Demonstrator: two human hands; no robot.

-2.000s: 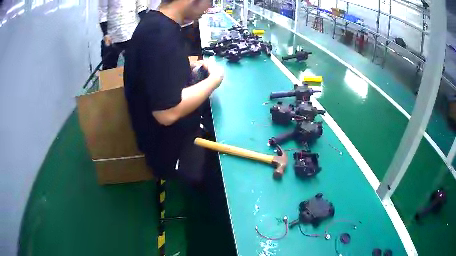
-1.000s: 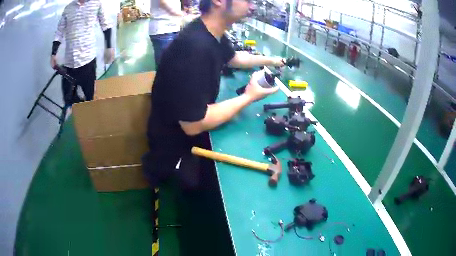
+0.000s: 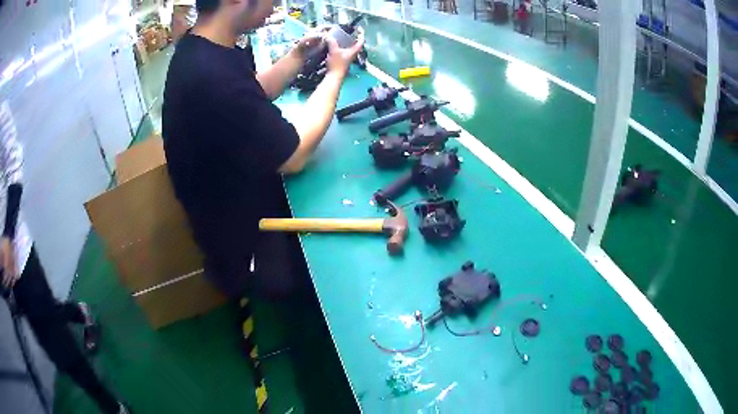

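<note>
Neither of my hands is in the picture. Nearest in front of me on the green bench (image 3: 340, 283) lies a black housing (image 3: 469, 289) with a short shaft and thin red and dark lead wires. One small black ring (image 3: 529, 327) lies right of it. A loose group of black rings (image 3: 618, 372) lies at the lower right, cut off by the bottom edge. Beyond the housing are an open boxy housing (image 3: 439, 219) and several part-finished assemblies (image 3: 433, 170), some with handle tubes. A claw hammer (image 3: 324, 226) lies left of them, its handle end over the bench edge.
A person in black (image 3: 222, 137) stands at the bench's left edge, holding a part. Another person (image 3: 32, 299) is at the far left. A carton (image 3: 158, 242) stands on the floor. The belt (image 3: 518, 121) carries a yellow cylinder (image 3: 414, 72) and an assembly (image 3: 637, 186), behind a white post (image 3: 605, 121).
The view has swung right, showing more rings. The neighbour has drawn back from the belt, both hands now together at a part. An assembly now lies beyond the row. The striped-shirt person is nearer.
</note>
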